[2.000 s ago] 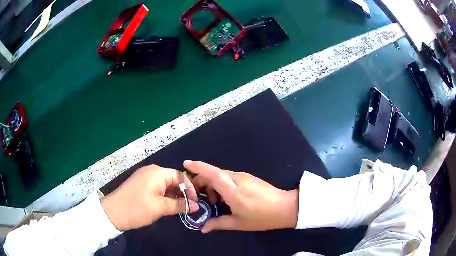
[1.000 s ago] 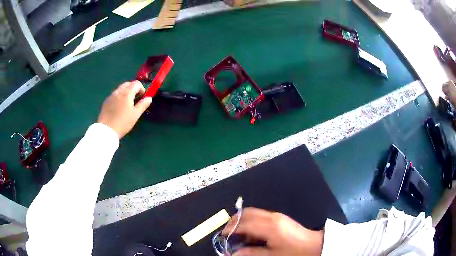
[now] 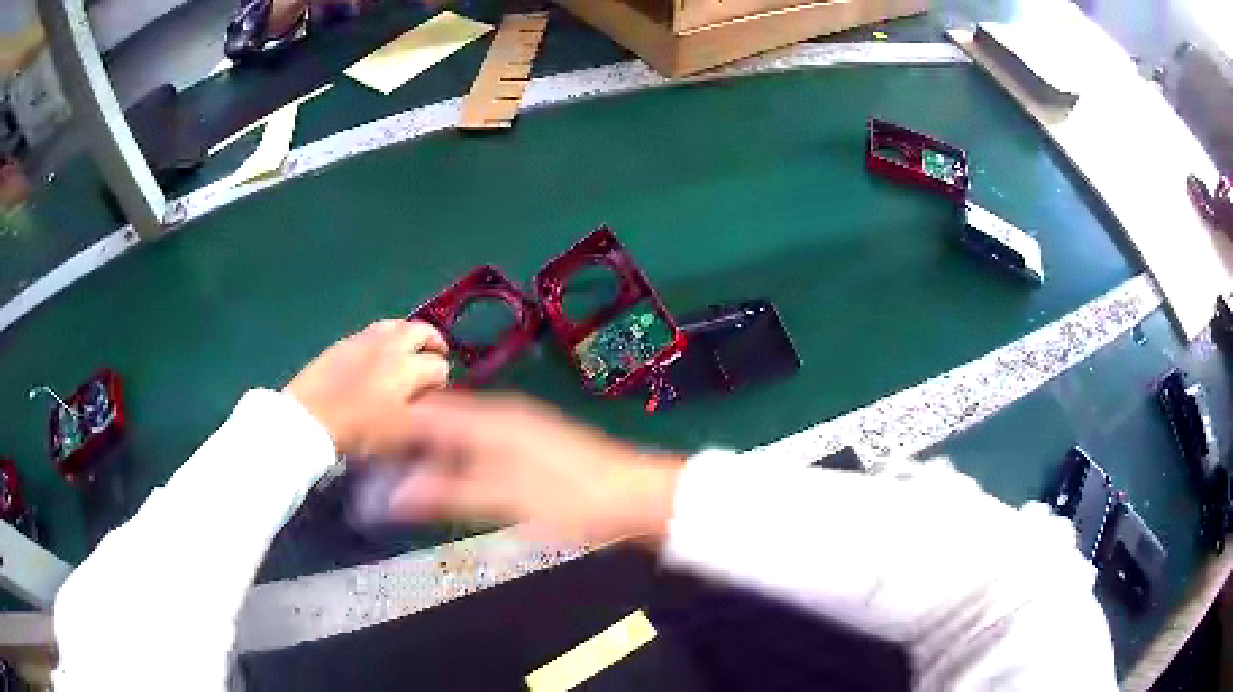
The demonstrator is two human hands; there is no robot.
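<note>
My left hand (image 3: 372, 385) grips the lower left side of a red front housing (image 3: 490, 325), whose round opening faces up. My right hand (image 3: 541, 466), blurred, reaches across the white rail beside my left hand. A blurred grey, roundish thing, seemingly the speaker (image 3: 385, 493), is at its fingertips. Both hands hide the housing's lower part. A second red housing (image 3: 605, 311) with a green circuit board lies against the first one's right side, its black back cover (image 3: 744, 346) beside it. A pale-yellow strip (image 3: 592, 653) lies on the black mat (image 3: 460, 635).
Another red housing (image 3: 918, 158) lies far right on the green belt, and one with a speaker (image 3: 88, 423) far left. Black housing parts (image 3: 1111, 521) lie at right. A notched cardboard divider (image 3: 503, 70) and a cardboard box (image 3: 757, 30) stand along the far side.
My left hand has turned the held housing so its opening faces up, against the second housing. My right hand has moved from the mat to the left over the belt. The view has shifted.
</note>
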